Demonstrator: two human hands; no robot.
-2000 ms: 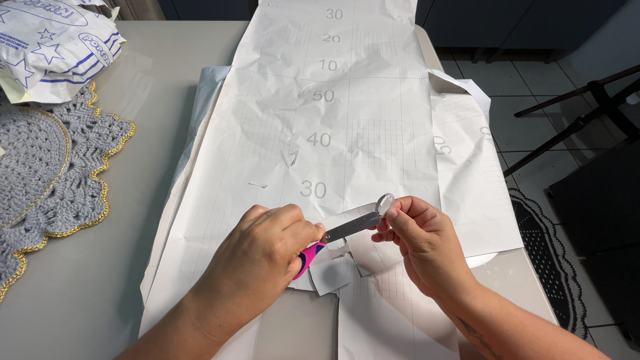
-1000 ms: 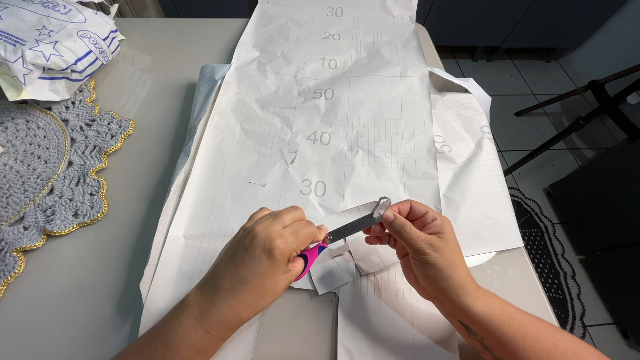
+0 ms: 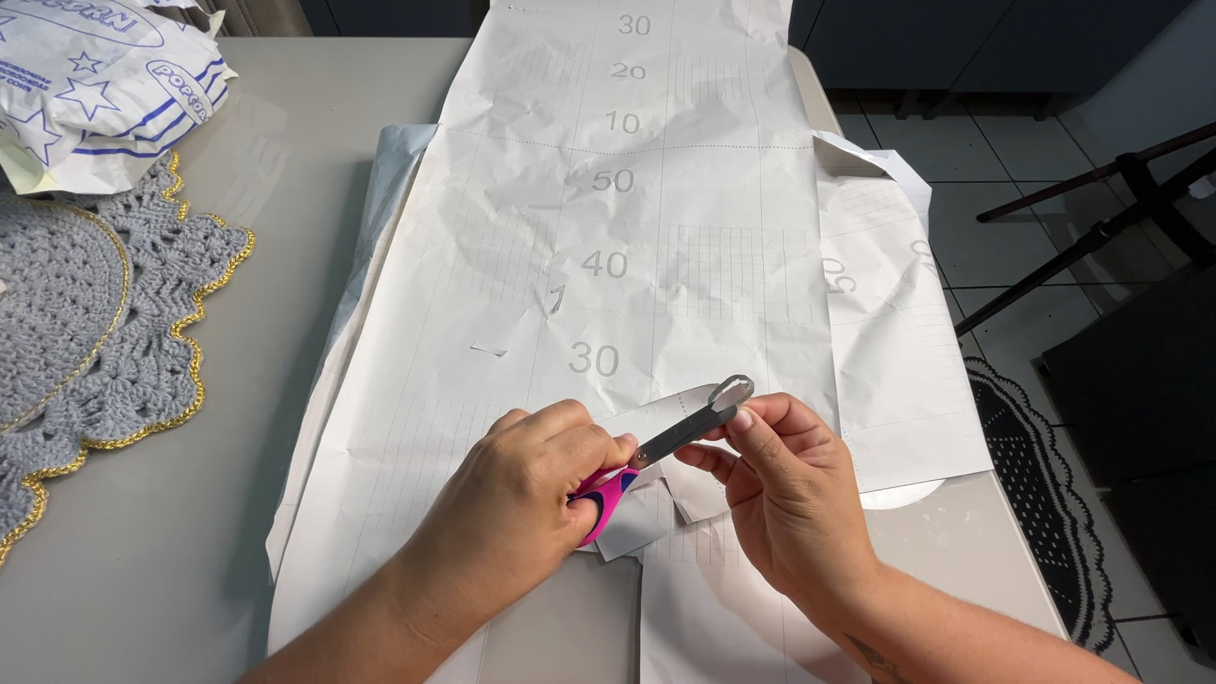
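My left hand [image 3: 532,475] grips the pink and dark blue handles of a pair of scissors [image 3: 679,435], whose metal blades point up and right. The thumb and fingertips of my right hand [image 3: 793,475] pinch a small curled paper piece [image 3: 733,391] at the blade tips. A curved paper strip [image 3: 655,413] runs behind the blades. Beneath both hands lies a large creased sheet of printed paper [image 3: 494,256] with numbers and grid lines. Small cut paper pieces [image 3: 635,521] rest under the scissors, and thin scraps [image 3: 488,351] lie on the sheet.
At the left, a grey crochet mat [image 3: 142,313] with a gold edge lies on the table [image 3: 294,85], with a crumpled popcorn bag [image 3: 114,95] at its top. A folded paper flap [image 3: 893,313] lies at the right. Beyond the table are a dark rug [image 3: 1040,494] and dark metal legs [image 3: 1045,271].
The scissor blades and the curled paper piece at their tips have shifted slightly. Both hands keep nearly the same place and hold.
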